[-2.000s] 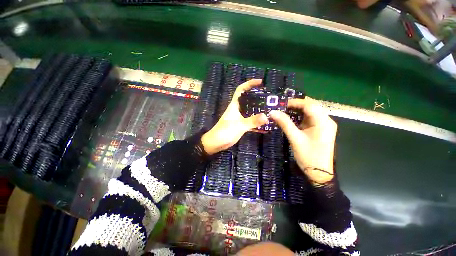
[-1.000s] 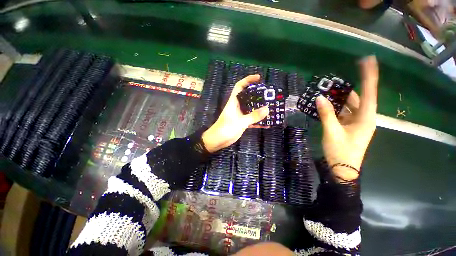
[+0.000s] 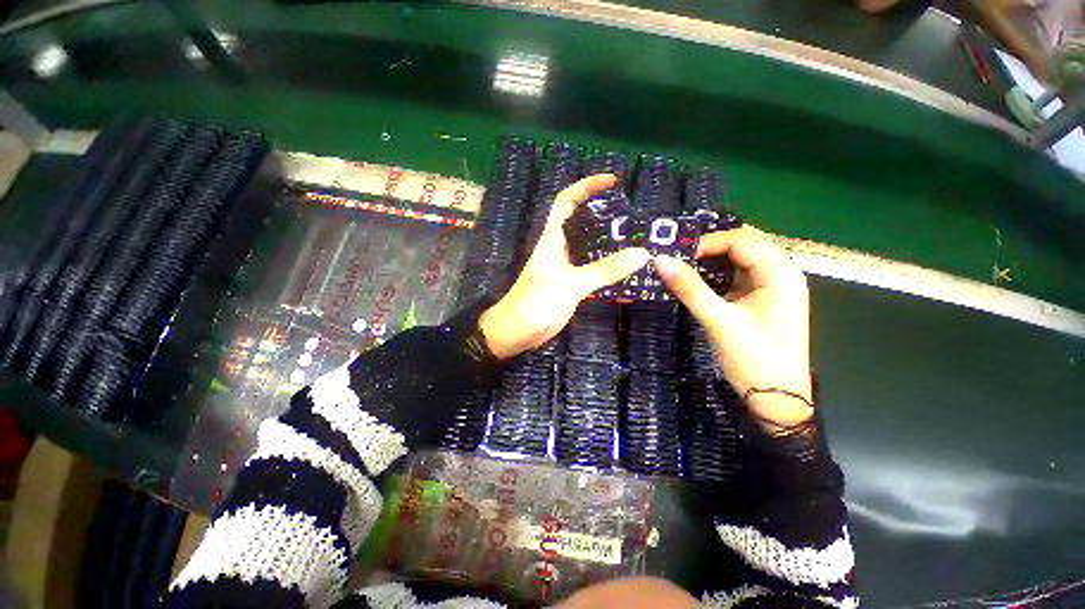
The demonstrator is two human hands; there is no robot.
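Black phone keypads (image 3: 652, 276) with white digits and pale square rings are held fanned and overlapping between both hands. My left hand (image 3: 538, 286) grips them from the left, its thumb on the faces. My right hand (image 3: 756, 312) holds them at the right, its thumb close to the left thumb. Below the hands, several long black ribbed rows of stacked keypads (image 3: 589, 410) stand side by side; the hands and keypads hide part of them. How many keypads are held cannot be told.
More black ribbed rows (image 3: 119, 262) lie at left. A taped printed sheet (image 3: 345, 286) lies between the groups. A green conveyor belt (image 3: 393, 89) with a pale edge rail runs behind. A brown box (image 3: 54, 523) is at lower left. Part of a person (image 3: 1023, 30) shows at upper right.
One second ago my right hand was raised to the right with keypads apart from the left hand's. It has come back left, and both hands' keypads now overlap.
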